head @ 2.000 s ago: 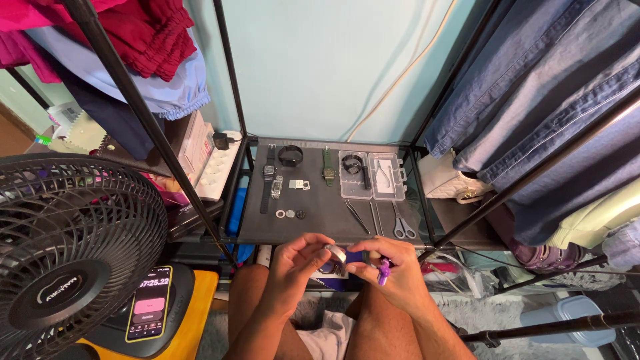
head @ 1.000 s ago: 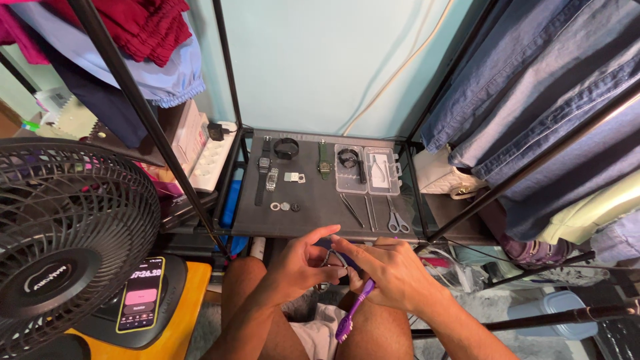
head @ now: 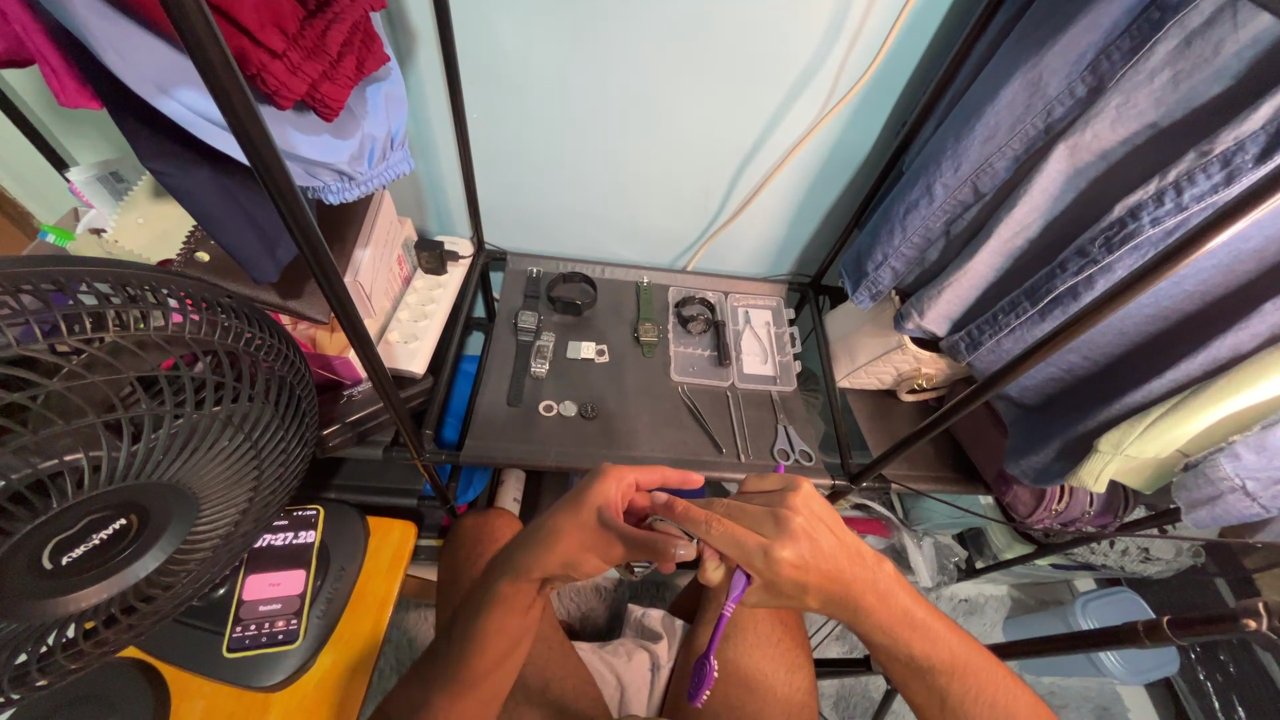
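Note:
My left hand [head: 625, 520] and my right hand [head: 775, 535] meet over my lap, their fingers around a small metal object [head: 665, 530], perhaps a watch part, mostly hidden. A purple toothbrush [head: 722, 630] hangs from my right hand, bristles downward. On the dark shelf beyond lie several wristwatches, one with a green strap [head: 648, 325] and one with a metal band [head: 542, 355]. Small round watch parts [head: 568, 409] sit in a row. Tweezers [head: 703, 420] and grey-handled scissors [head: 792, 440] lie near the front edge, below an open clear plastic case [head: 700, 365].
A black fan [head: 80, 540] stands at left beside a phone [head: 275, 582] showing a timer. Black rack poles [head: 300, 240] rise on both sides. Denim clothes [head: 1050, 170] hang at right. A white power strip [head: 420, 320] is at left behind a pole.
My hands have closed in around the small metal object, fingers overlapping. The toothbrush now hangs lower from my right hand, beside my knee.

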